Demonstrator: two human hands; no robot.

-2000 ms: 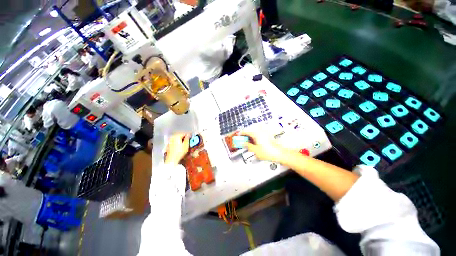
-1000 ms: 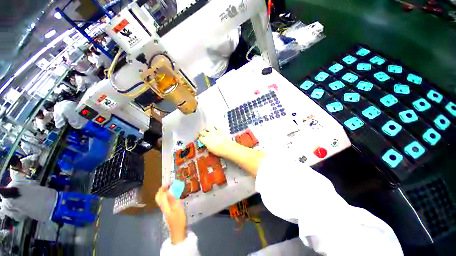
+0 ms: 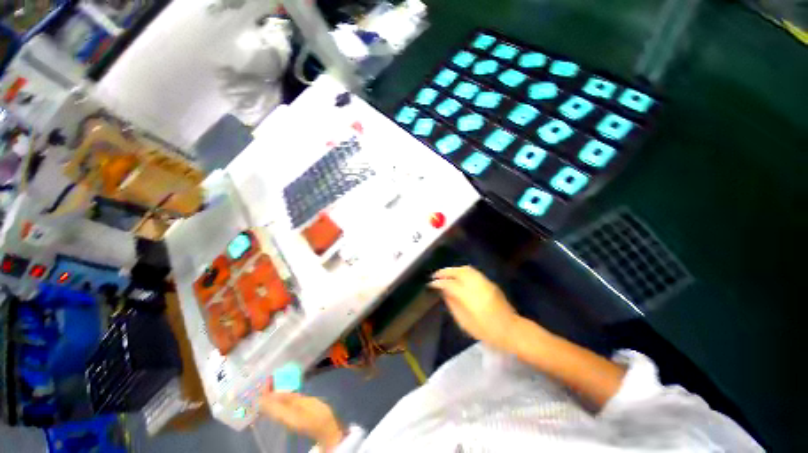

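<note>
My left hand [image 3: 301,416] holds a teal housing [image 3: 287,378] at its fingertips, over the front edge of the white machine table [image 3: 354,287]. My right hand [image 3: 478,305] is above my lap, right of the table's front edge. Its fingertips are close together and blurred, and I cannot tell if they hold something small. Another teal housing [image 3: 239,245] sits in the back block of the orange-red nest fixtures [image 3: 260,290]. A small orange-red jig [image 3: 322,233] stands apart, beside the sheet of dark discs [image 3: 323,181].
A black tray [image 3: 509,190] with rows of teal housings lies at the back right. A dark dotted sheet [image 3: 629,258] is right of my right hand. A red button [image 3: 437,219] is at the table's right edge. The brass-gold press head [image 3: 133,168] is at the left, above blue bins [image 3: 58,341].
My right hand has left the fixtures and moved right, above my lap. A teal housing now shows in the back fixture. My left hand still holds its housing. The view has swung right.
</note>
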